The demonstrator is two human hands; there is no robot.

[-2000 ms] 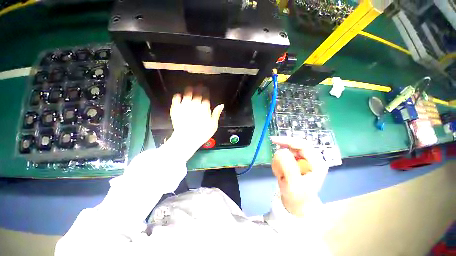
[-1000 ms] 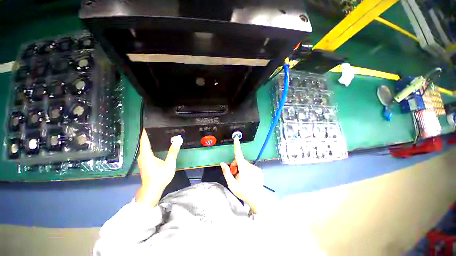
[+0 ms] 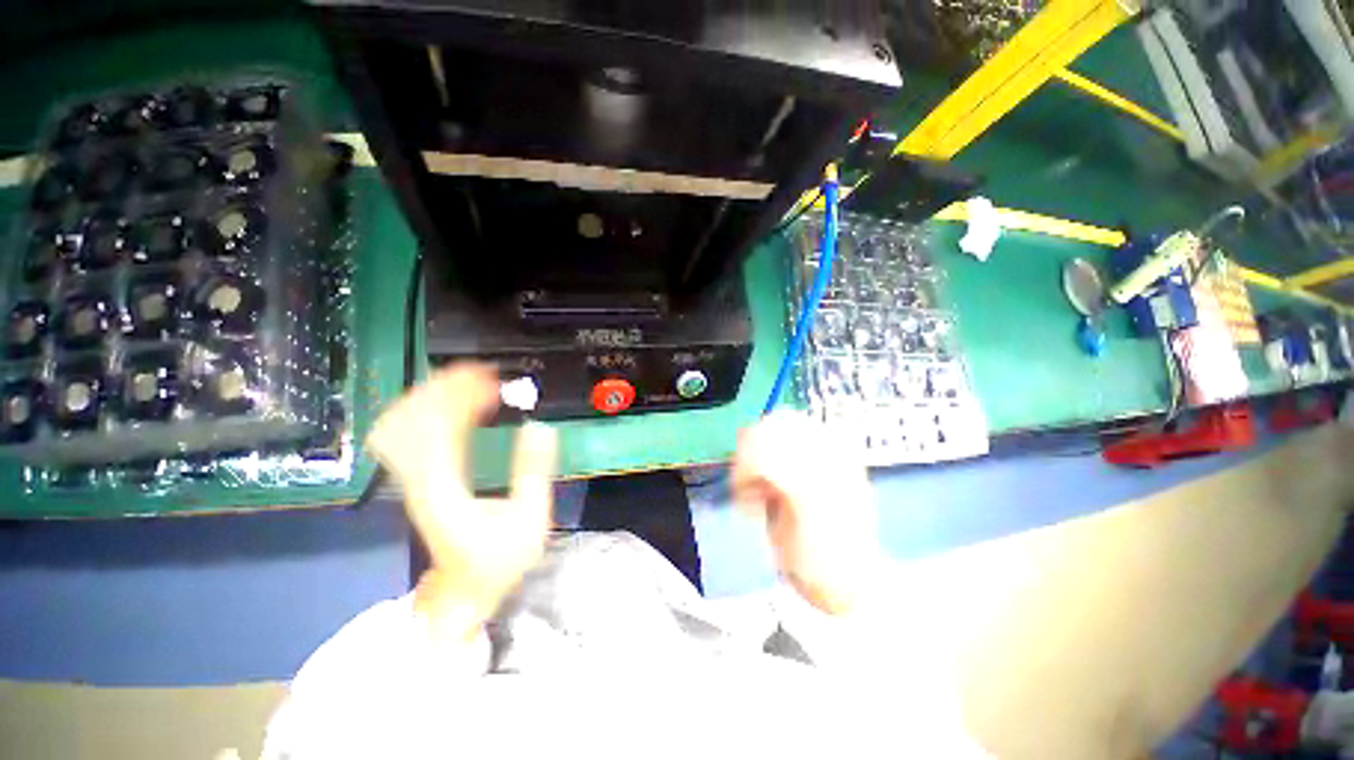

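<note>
The black bench press (image 3: 609, 119) stands straight ahead. A small part with a pale round centre (image 3: 591, 226) sits inside its opening. The front panel has a white start button (image 3: 518, 392), a red stop button (image 3: 612, 395) and a green-ringed button (image 3: 692, 385). My left hand (image 3: 468, 498) is just below and left of the white button, blurred, fingers apart, holding nothing visible. My right hand (image 3: 809, 498) is in front of the bench edge, right of the panel, blurred and overexposed; whether it holds anything cannot be told.
Stacked clear blister trays (image 3: 305, 401) with black parts lie left of the press. A single blister tray (image 3: 884, 342) lies right, beside the blue air hose (image 3: 814, 297). A white tissue (image 3: 980, 229), yellow post (image 3: 1017, 74) and red bins (image 3: 1181, 435) are further right.
My left hand moved from inside the press to the white button, then slightly off it. My right hand came to the green-ringed button and has since moved away to the right.
</note>
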